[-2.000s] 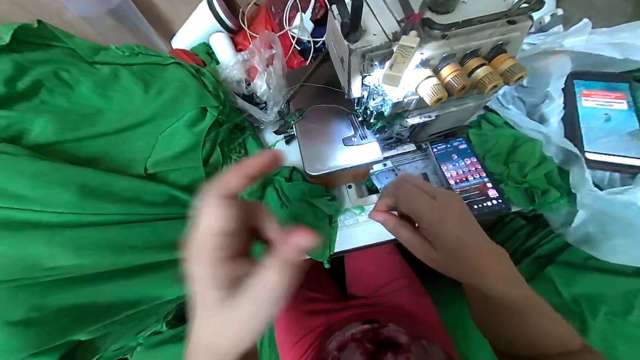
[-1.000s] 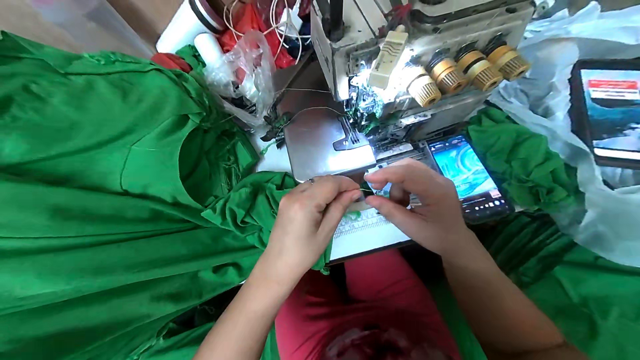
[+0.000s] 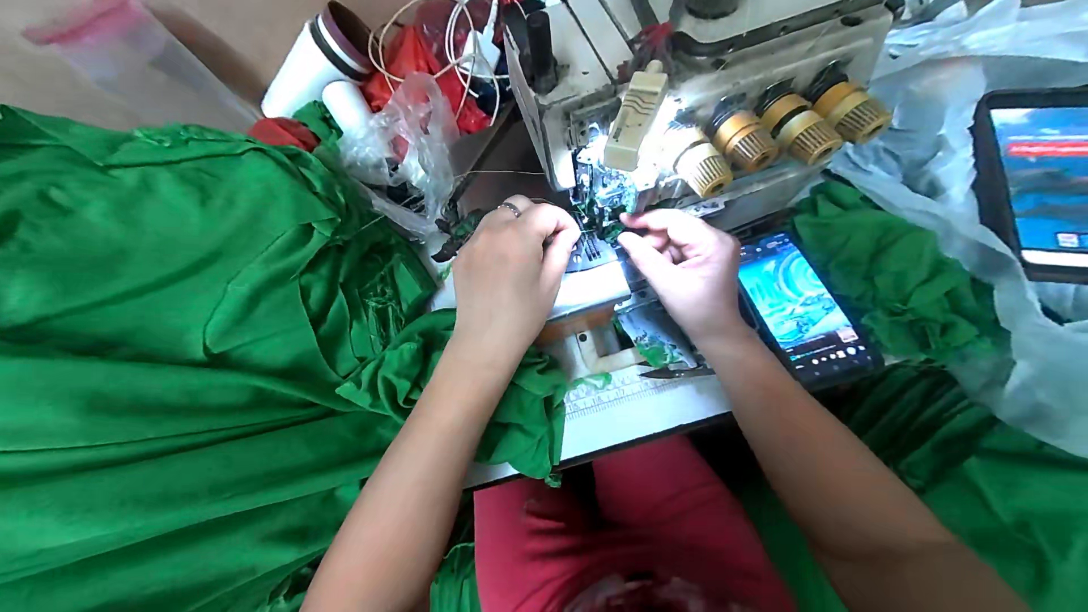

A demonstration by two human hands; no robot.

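Note:
My left hand (image 3: 514, 268), with a ring on one finger, is at the left of the presser foot (image 3: 586, 246) of an overlock sewing machine (image 3: 552, 102). Its thumb and index finger are pinched together; whether a thread lies between them is too small to tell. My right hand (image 3: 688, 263) is just right of the needle area, thumb and index fingertips close together near a bit of green lint (image 3: 614, 229). A small lamp (image 3: 636, 115) on the machine head lights this spot. Gathered green fabric (image 3: 518, 408) lies below my left wrist.
Green cloth (image 3: 170, 340) fills the left side. A phone (image 3: 799, 297) lies right of my right hand, a tablet (image 3: 1045, 187) farther right on white plastic (image 3: 926, 127). Thread snips (image 3: 680, 372) lie by the table's front edge. Tension knobs (image 3: 748, 140) line the machine.
Both hands have moved forward from above the table's front part to the needle area. Two seconds ago they were farther apart, the left one raised and blurred. The phone's picture has changed.

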